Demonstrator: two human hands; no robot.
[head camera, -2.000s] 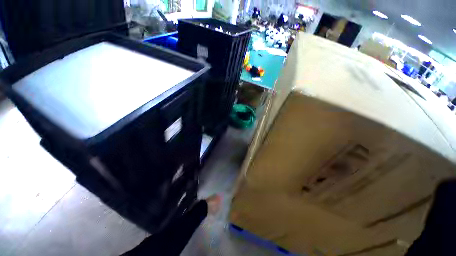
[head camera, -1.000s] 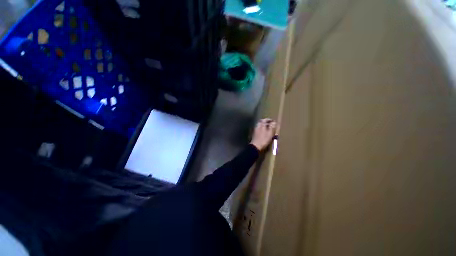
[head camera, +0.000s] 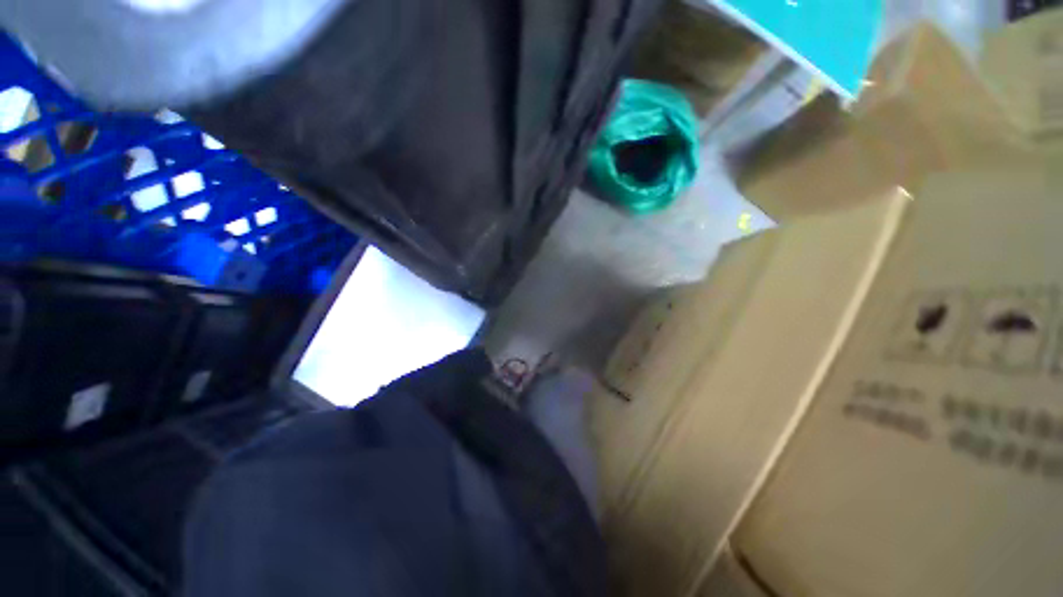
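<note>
A large brown carton (head camera: 933, 280) with printed symbols fills the right side. Its side face and a long edge run down to the bottom of the view. A dark sleeved arm or shoulder reaches up from the bottom centre beside the carton; no hand can be made out at its end. My left hand and my right hand are not visible.
Black crates (head camera: 82, 362) stand at the left beside a blue lattice crate (head camera: 152, 192). A white-topped item (head camera: 391, 332) lies low between the stacks. A green roll (head camera: 645, 146) lies on the floor. A green bench corner (head camera: 822, 35) is at the top.
The view has moved lower and closer. The hand seen at the carton's edge is no longer visible. The carton now appears tilted differently, with its printed symbols showing.
</note>
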